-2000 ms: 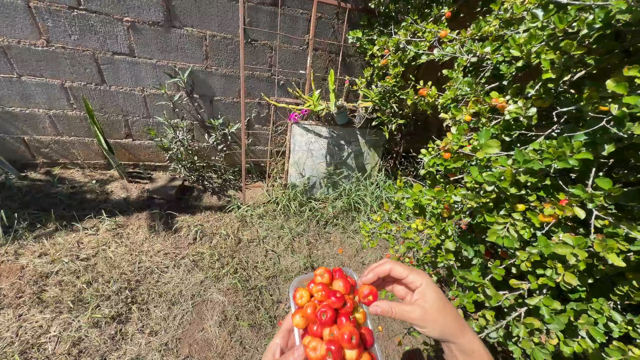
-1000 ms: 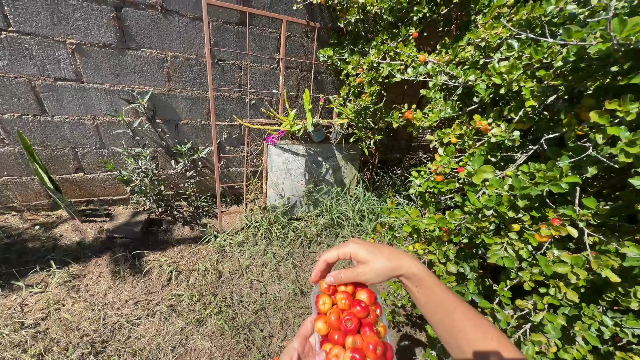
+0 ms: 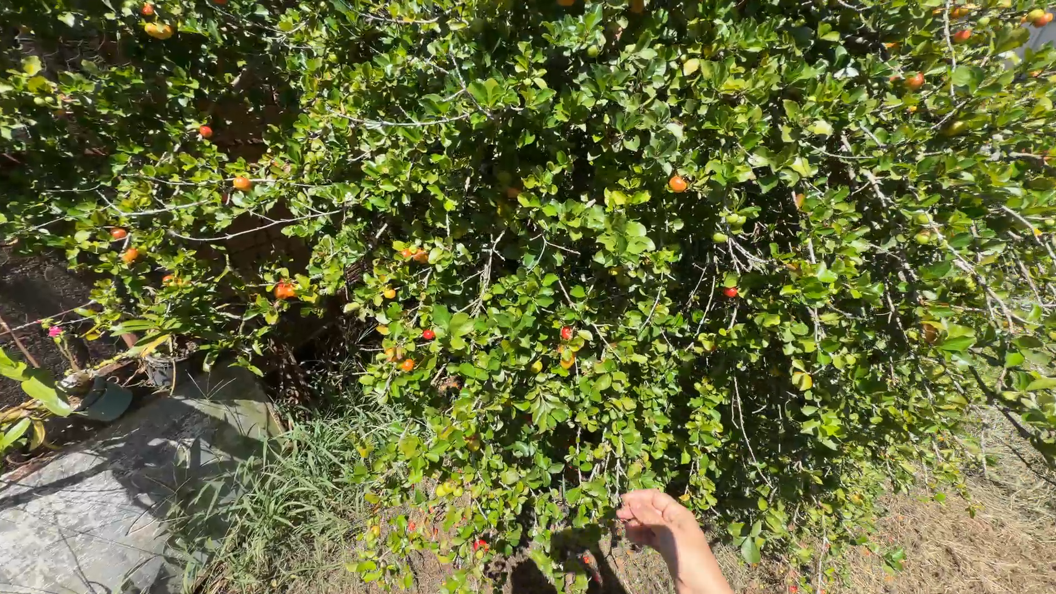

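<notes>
My right hand [image 3: 660,528] is at the bottom centre-right, in front of the lower leaves of a leafy fruit bush [image 3: 577,396]. Its fingers are curled; whether something is between them cannot be told. Red and orange cherry-like fruits hang among the leaves, such as an orange one [image 3: 677,183] above my hand, a red one [image 3: 730,292], and another red one [image 3: 480,545] low and to the left. My left hand and the clear container of fruit are out of view.
A grey slab [image 3: 107,495] with potted plants behind it lies at the lower left. Tall grass [image 3: 289,487] grows between it and the bush. Dry grass [image 3: 957,536] covers the ground at the lower right. Thin bare twigs stick out of the bush.
The view has swung right, to the bush. My right hand has left the container of fruit and is now by the low leaves. The container and my left hand have gone out of view.
</notes>
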